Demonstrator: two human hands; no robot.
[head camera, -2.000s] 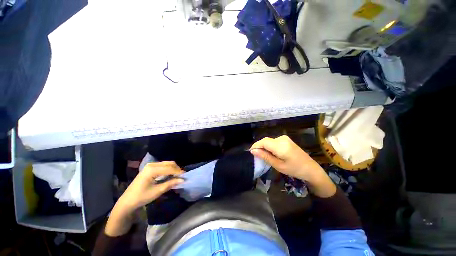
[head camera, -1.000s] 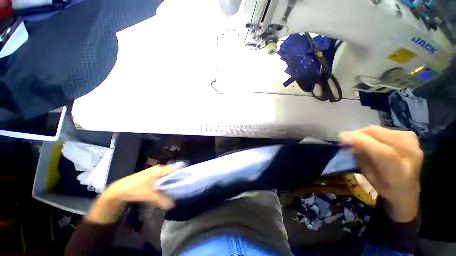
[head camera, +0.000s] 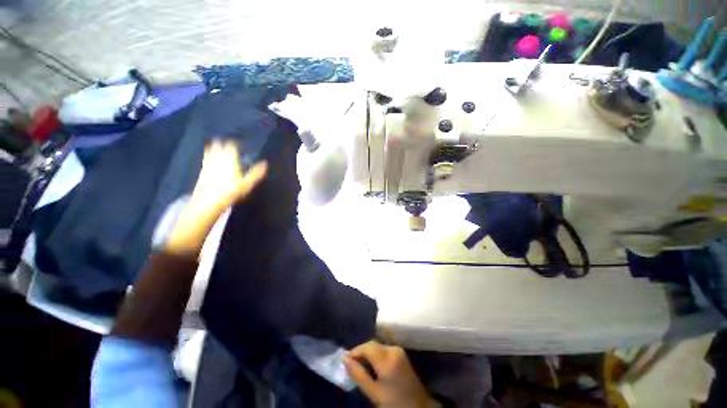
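A dark navy panel (head camera: 259, 263) hangs from the left of the white table over its front edge. Pale cloth (head camera: 323, 358) shows at its lower end. My left hand (head camera: 214, 191) is blurred and lies over the dark cloth at upper left, thumb apart from the fingers; it grips nothing that I can see. My right hand (head camera: 387, 373) pinches the edge of the pale cloth below the table's front edge.
The sewing machine (head camera: 550, 163) stands right of the cloth, its presser foot area (head camera: 416, 219) uncovered. Scissors (head camera: 558, 247) lie by a dark blue bundle (head camera: 502, 223). More dark cloth (head camera: 119, 215) lies left. Thread spools (head camera: 528, 45) stand behind.
The view has swung up and left. The dark and pale piece has moved from over the lap to the table's left side. My left hand has let go and reached up onto dark cloth.
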